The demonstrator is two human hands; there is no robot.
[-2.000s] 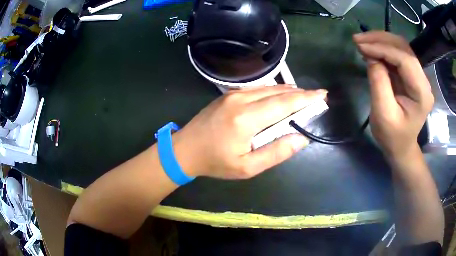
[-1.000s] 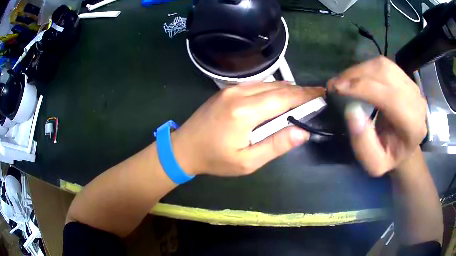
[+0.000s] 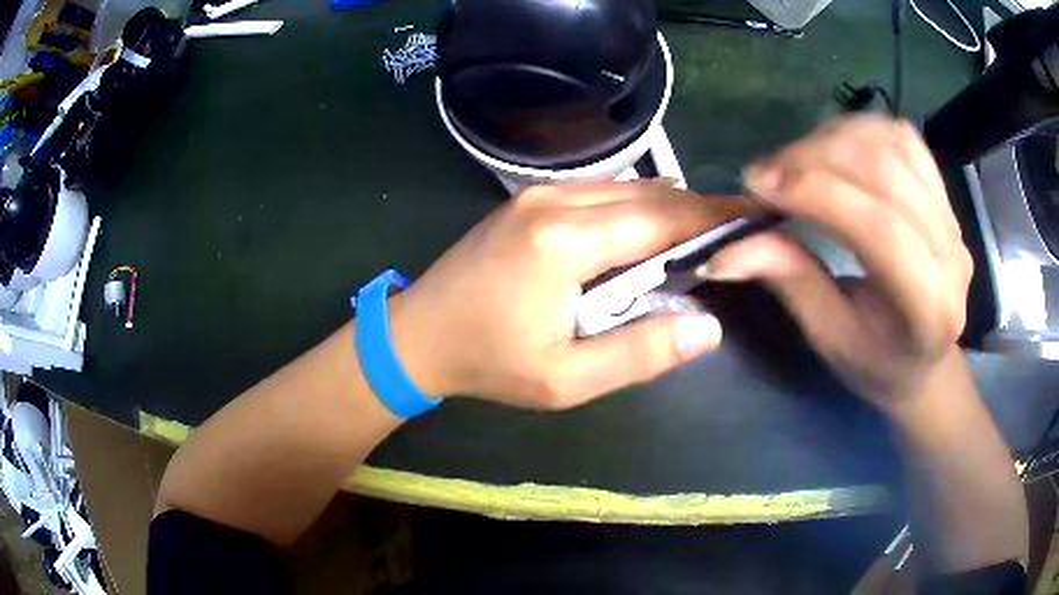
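Observation:
The dome camera, a glossy black ball head in a white collar, lies on the dark green mat at top centre. My left hand, with a bright blue band on its wrist, is shut around the white bracket below the collar; its flat foot faces right. The black pigtail cable comes out of the foot. My right hand is slightly blurred and pinches this cable close to the foot. The rest of the cable is hidden by my right hand.
Screws lie left of the dome. A small part with wires and another dome camera are at left. A thick black cylinder stands at right. A black lead lies at upper right. Yellow tape marks the front edge.
My right hand has moved left from the upper right to the bracket foot and now grips the cable. My left hand has tilted the bracket foot slightly; the dome has shifted slightly up.

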